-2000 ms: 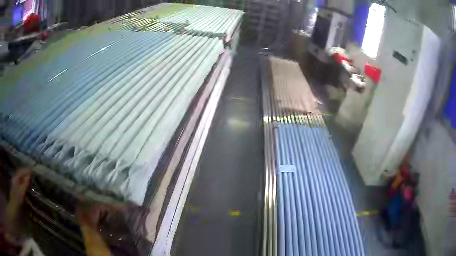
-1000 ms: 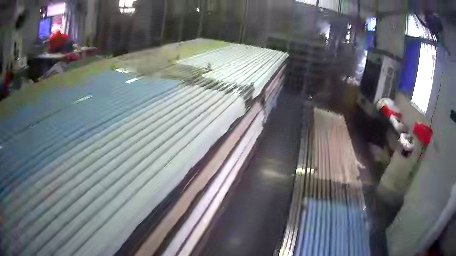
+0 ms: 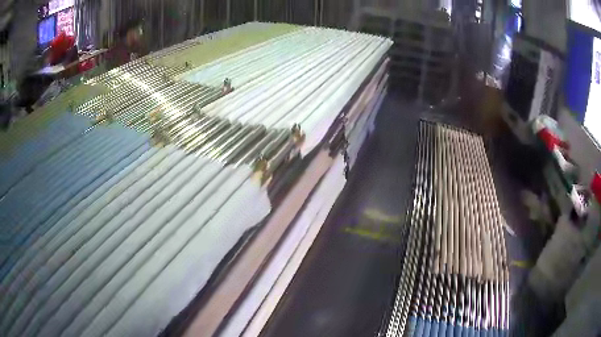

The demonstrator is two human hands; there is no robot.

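Note:
Neither of my hands is in view. Long pale mint fabric sleeves (image 3: pixel 171 230) lie side by side on the tiered rack nearest me, with blue sleeves (image 3: pixel 72 164) to their left. Bare shiny metal tubes (image 3: pixel 198 128) run between these and a farther group of white-mint sleeves (image 3: pixel 303 72). Small brownish lumps (image 3: pixel 262 170) sit where the bare tubes meet the sleeve ends. Olive sleeves (image 3: pixel 244 41) lie at the far left. Lower layers with a beige-pink band (image 3: pixel 263 250) and a white band show along the rack's right side.
A low rack on the right holds beige-pink sleeves (image 3: pixel 464 204), bare tubes and the ends of blue sleeves (image 3: pixel 455 327). Grey floor (image 3: pixel 343 263) with yellow marks lies between the racks. A bench with red and white items (image 3: pixel 550 138) stands at the right wall.
The view has moved forward along the rack, so the bare tubes appear nearer and larger. The gathered near sleeve ends and the hands seen at lower left two seconds ago are out of view.

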